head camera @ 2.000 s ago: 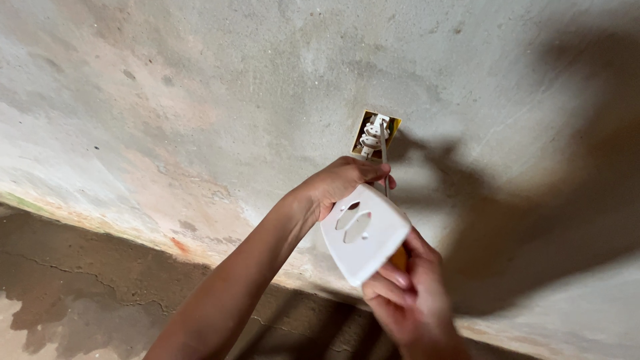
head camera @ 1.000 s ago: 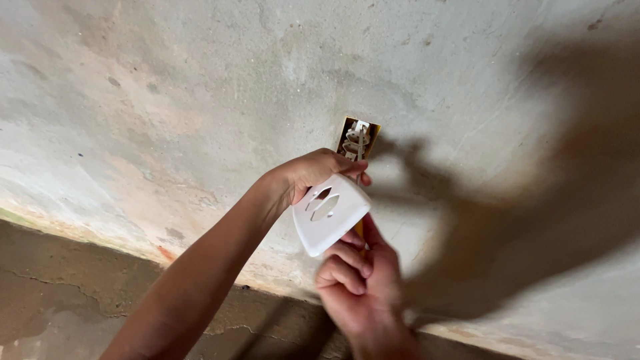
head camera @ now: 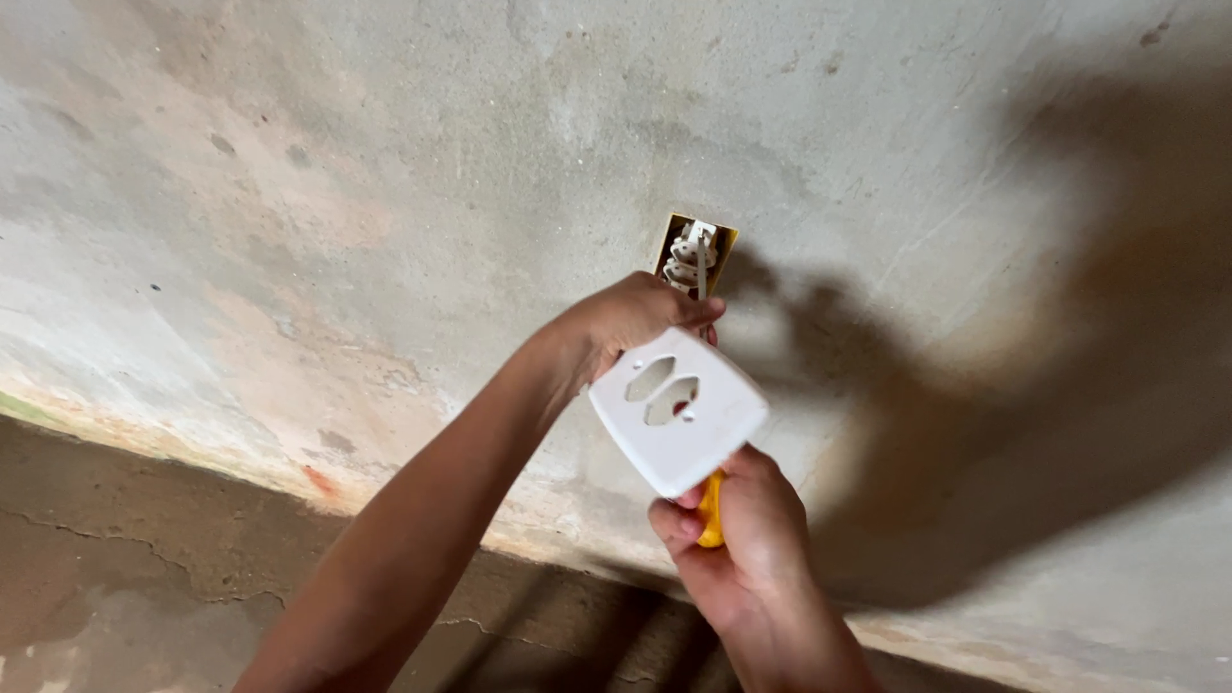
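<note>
A white two-opening outlet cover plate [head camera: 707,423] hangs between my hands, in front of the wall. My right hand [head camera: 751,539] grips the yellow handle [head camera: 711,512] of a screwdriver, whose middle is hidden behind the plate. Its metal shaft [head camera: 703,262] reaches the top of a white socket module [head camera: 685,265] inside the yellow wall box [head camera: 727,252]. My left hand [head camera: 645,313] is at the lower end of the box, its fingers around the shaft area and partly hidden; what it grips cannot be made out fully.
The bare plaster wall [head camera: 433,192] is stained and surrounds the box. Below it runs a cracked brown floor [head camera: 144,568]. Dark shadows of the hands and arms fall on the wall at the right.
The cover plate has turned somewhat between the hands, and more of the yellow handle shows in my right hand now. The screwdriver shaft stays at the socket module.
</note>
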